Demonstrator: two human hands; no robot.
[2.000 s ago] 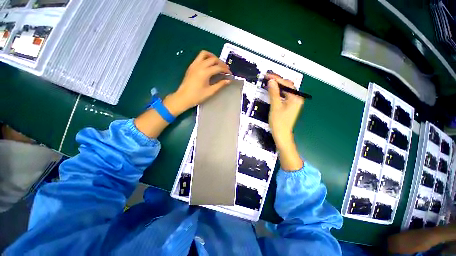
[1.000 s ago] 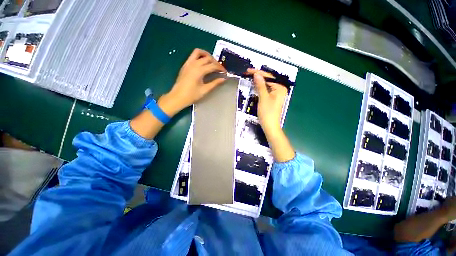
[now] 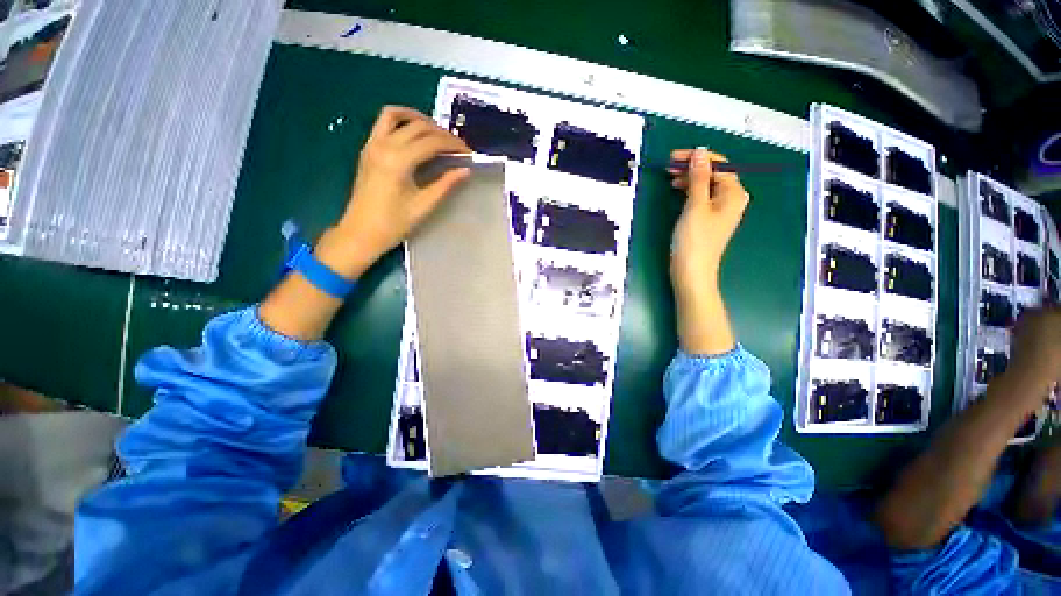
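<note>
A white blister tray point(image 3: 617, 314) lies flat in front of me, with black boards point(image 3: 576, 227) in its pockets. A long grey-brown liner sheet point(image 3: 471, 326) lies over its left column and hides several pockets. My left hand point(image 3: 401, 186) pinches the sheet's top edge between thumb and fingers. My right hand point(image 3: 707, 204) is over the green mat, to the right of the tray, and holds thin dark tweezers point(image 3: 745, 169), blurred, pointing right. The tweezers touch no board.
A tall stack of white trays point(image 3: 140, 128) stands at left. Two more trays with black boards point(image 3: 867, 274) lie at right. Another person's arm point(image 3: 977, 431) reaches in at the right edge. Clear curved packaging point(image 3: 861, 47) lies on the far side, beyond the white strip point(image 3: 547, 76).
My right hand and tweezers have moved right, off the tray's upper boards. The view has shifted, so the tray and left hand appear further left. The other person's arm reaches further in.
</note>
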